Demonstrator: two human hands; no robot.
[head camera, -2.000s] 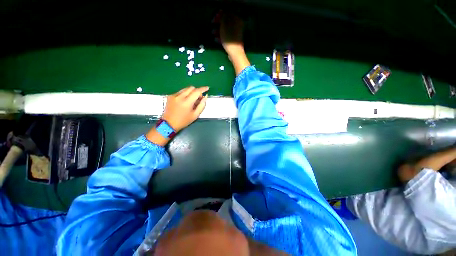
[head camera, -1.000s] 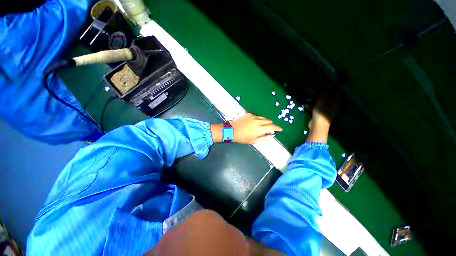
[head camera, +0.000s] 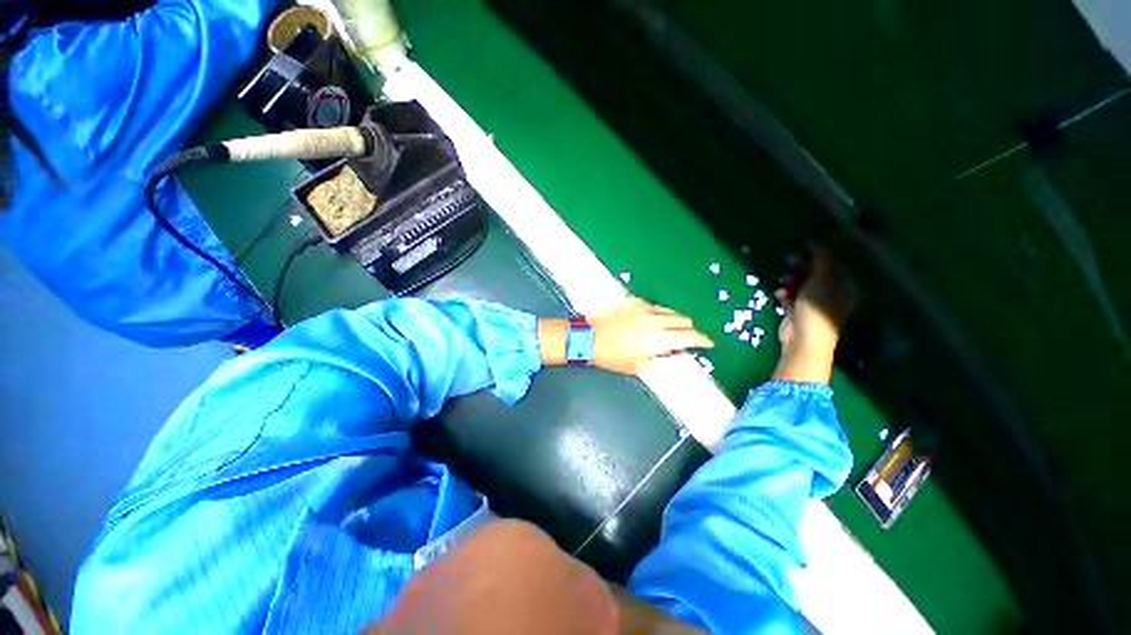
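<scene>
My left hand (head camera: 643, 339) rests on the white edge rail (head camera: 564, 254), palm down, fingers reaching over the belt side. I cannot tell if anything is under its fingers. My right hand (head camera: 814, 304) reaches over the green belt (head camera: 595, 168) into the shadow under the dark raised cover. Its fingers are dark, and whether they hold something cannot be told. Several small white pieces (head camera: 744, 320) lie scattered on the belt between my hands. An electronic unit (head camera: 893, 479) with a silver frame and orange strip lies on the belt beyond my right forearm.
A black soldering stand (head camera: 428, 236) is on the bench at upper left, with a yellow sponge (head camera: 340, 201) and a pale-handled soldering iron (head camera: 292, 142) on a black cable. A person's blue sleeve (head camera: 112, 161) is beyond it. The dark cover (head camera: 992, 285) hangs over the belt's far side.
The view has turned strongly, bringing the soldering stand in more fully and losing the worker on the right. My left hand stays on the rail; my right hand stays in shadow over the belt.
</scene>
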